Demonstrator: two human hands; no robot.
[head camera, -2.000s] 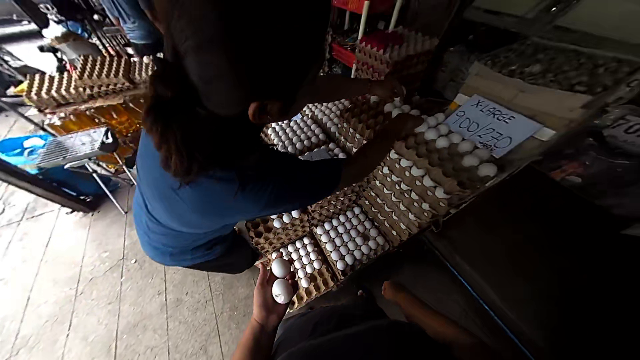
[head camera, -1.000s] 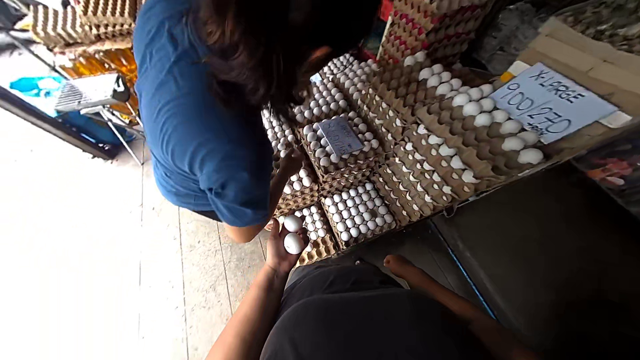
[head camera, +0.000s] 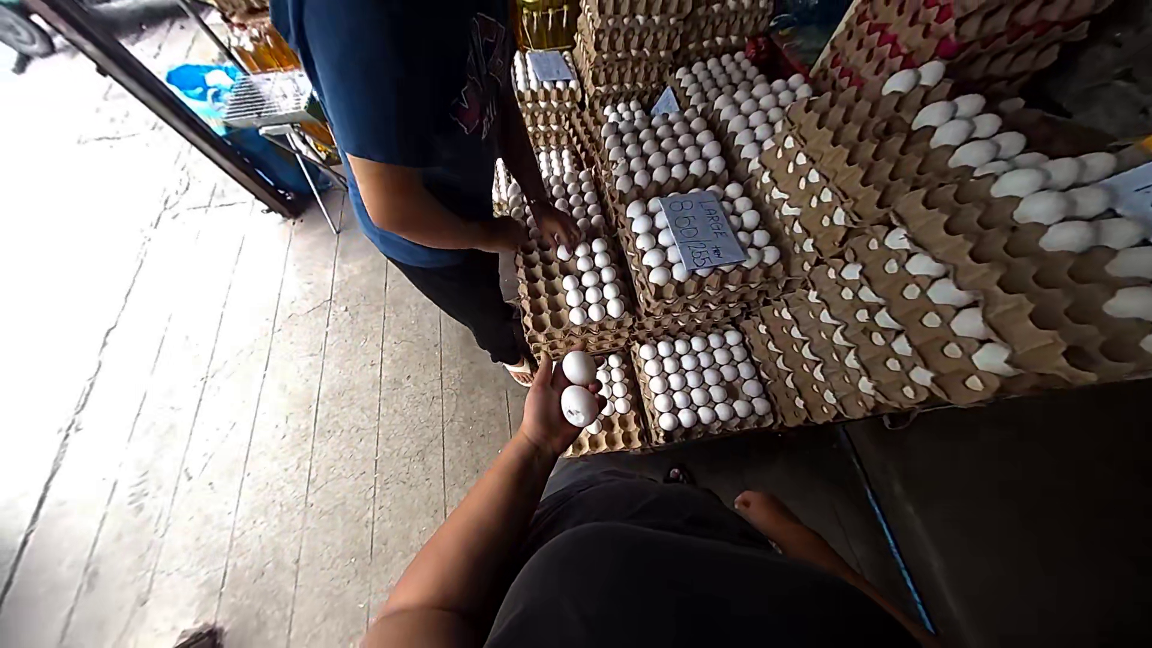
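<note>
My left hand (head camera: 551, 409) holds two white eggs, one (head camera: 579, 367) above the other (head camera: 579, 407), over the front left egg tray. To the right of it is a cardboard tray (head camera: 704, 380) filled with white eggs. My right hand (head camera: 760, 511) is low, in front of the stall's edge and beside my dark clothing; its fingers are not clear. Behind my left hand, a partly filled tray (head camera: 544, 297) has eggs along its right side and bare cups on its left. A full tray with a handwritten price card (head camera: 704, 230) stands near the middle.
Another person in a blue shirt (head camera: 387, 108) stands at the left, with both hands at the partly filled tray. Stacked cardboard egg trays (head camera: 810, 351) fill the right side. A folding metal stand (head camera: 274, 99) and a blue bag (head camera: 200, 85) are at the back left.
The other person, bent over the stall before, now stands back from it at the left, uncovering more trays. My left hand still holds the two eggs. The view has shifted.
</note>
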